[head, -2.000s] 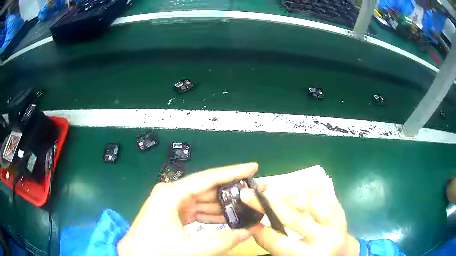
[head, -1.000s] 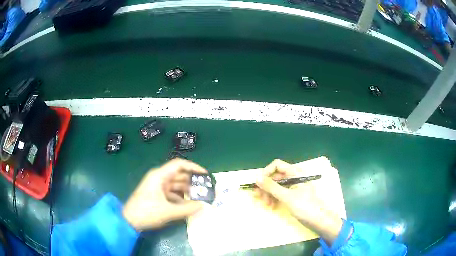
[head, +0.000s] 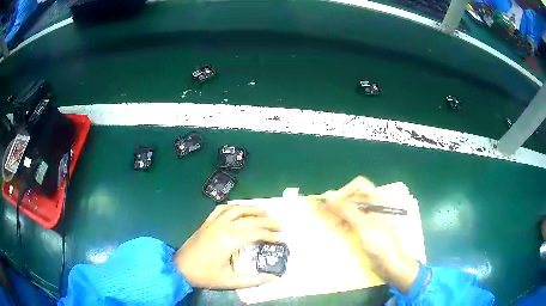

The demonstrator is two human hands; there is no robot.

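My left hand point(head: 230, 248) holds a black watch housing point(head: 272, 258) low over the left part of the release-paper sheets point(head: 311, 281), its silvery and white parts facing up. My right hand point(head: 365, 230) holds thin dark tweezers point(head: 383, 208) over the upper right of the sheets. The tweezer tips reach left towards the sheets' top edge and are blurred by the bright paper. A small pale piece point(head: 291, 192) shows at that edge. I cannot tell whether the tips hold anything.
Several housings point(head: 232, 158) lie left of and behind the sheets. More housings point(head: 370, 88) lie beyond the white strip point(head: 275, 119). A red tray point(head: 43, 209) with a black device point(head: 45, 143) and cables stands far left. A grey post point(head: 527, 122) stands right. Blue sleeves show beyond.
The housing has moved down and right in my left hand, over the paper. My right hand, which worked at the housing two seconds ago, is now apart over the sheets. The view has shifted.
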